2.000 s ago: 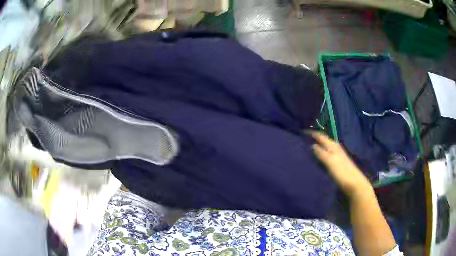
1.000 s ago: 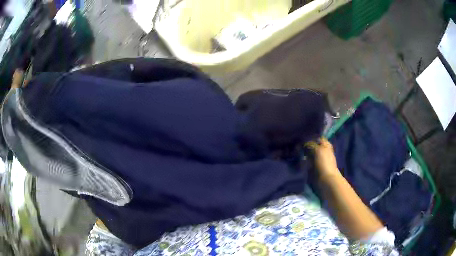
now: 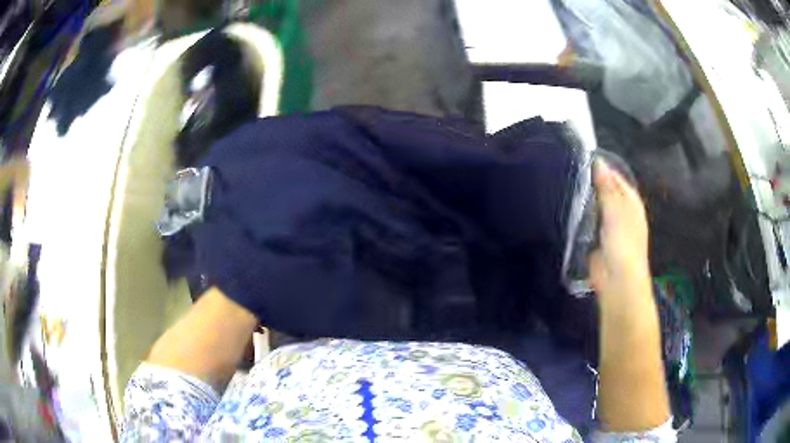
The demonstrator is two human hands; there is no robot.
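Observation:
A dark navy garment (image 3: 346, 216) is stretched across in front of my body. Its right end shows a grey-white lined opening (image 3: 580, 229), and a small patch of grey-white lining (image 3: 186, 201) shows at its left end. My right hand (image 3: 613, 221) is at the right opening, with the fingers on its edge. My left forearm reaches under the left part of the cloth, and the cloth hides my left hand.
A cream tub (image 3: 139, 208) with dark things in it stands on the left. White sheets (image 3: 533, 99) lie ahead on the right. A clear plastic bag (image 3: 637, 65) is at the upper right, beside a curved table edge (image 3: 719, 112). Something green shows at the top.
The garment has turned and its large lined opening no longer faces up at the left. My right hand has moved to the right end opening. The view has swung, and the green crate has left the middle right.

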